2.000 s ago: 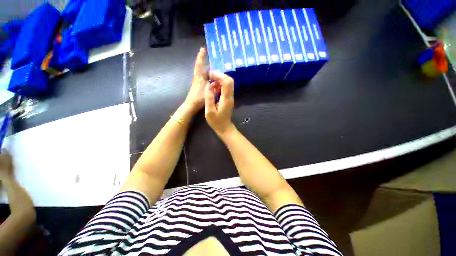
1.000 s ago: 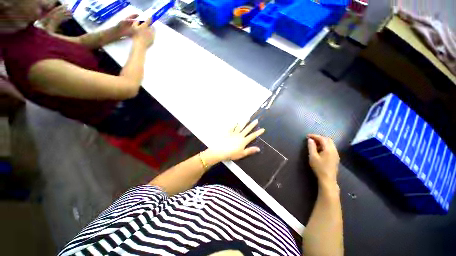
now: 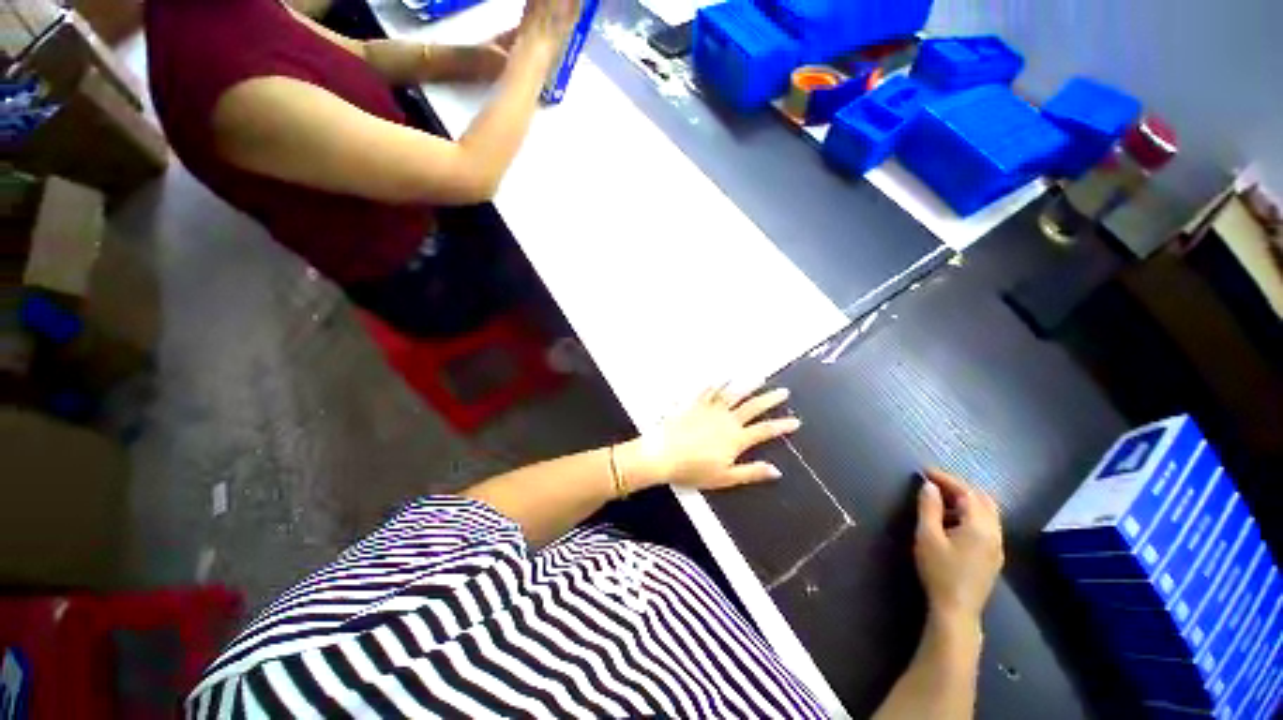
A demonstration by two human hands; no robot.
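My left hand [image 3: 718, 442] lies with spread fingers across the white edging of the black table, near the corner of the white sheet, and holds nothing. My right hand [image 3: 960, 542] rests on the black table with its fingers curled; nothing shows in it. The row of finished boxes [image 3: 1182, 563] stands side by side at the right, blue spines with white print and a white front with a picture; it is cut off by the picture's edge. My right hand is left of the row, apart from it.
A co-worker in a dark red top [image 3: 338, 127] sits at the upper left, holding a blue carton [image 3: 570, 54] over the white sheet [image 3: 661, 239]. Blue parts bins [image 3: 981, 138] and an orange tape roll [image 3: 812, 92] are at the far side. Red stools [image 3: 471, 369] stand on the floor.
My hands have left the row of boxes and moved apart onto the table. The view has swung left, so the row now appears at the lower right and the co-worker shows.
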